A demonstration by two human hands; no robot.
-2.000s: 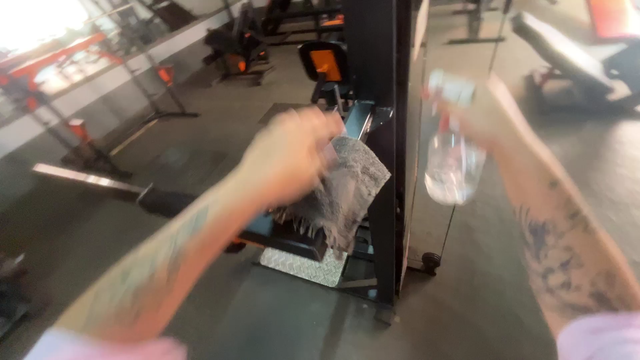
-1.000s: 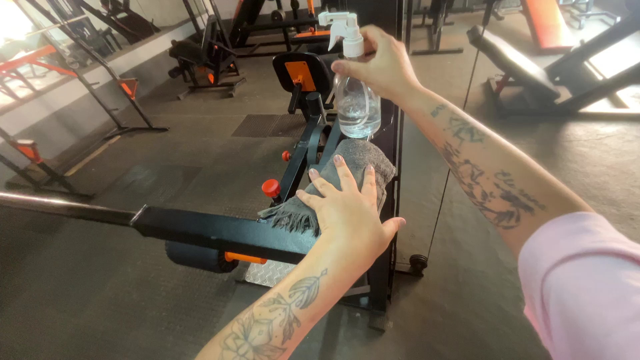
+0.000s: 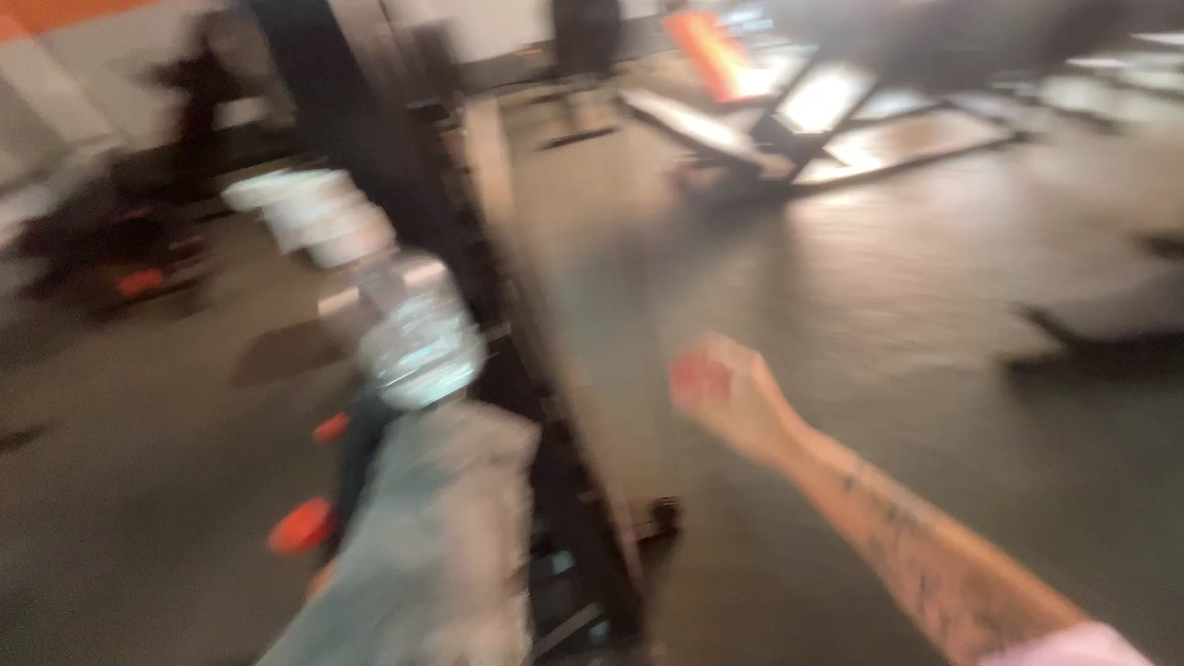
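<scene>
My right hand is over the floor to the right of the black machine upright, its fingers curled and blurred. A reddish round patch shows at the fingers; whether it is a held thing I cannot tell. The clear spray bottle with a white trigger head stands tilted in the view beside the upright, with no hand on it. Just below its base, the grey towel lies draped over the machine. My left hand is not in view.
Red knobs stick out left of the towel. A small black foot or wheel is by the upright's base. Further back are an orange padded bench and other gym machines, all blurred.
My right hand has let go of the spray bottle and moved right, away from it. My left hand, spread on the towel before, has left the view. The view has swung strongly.
</scene>
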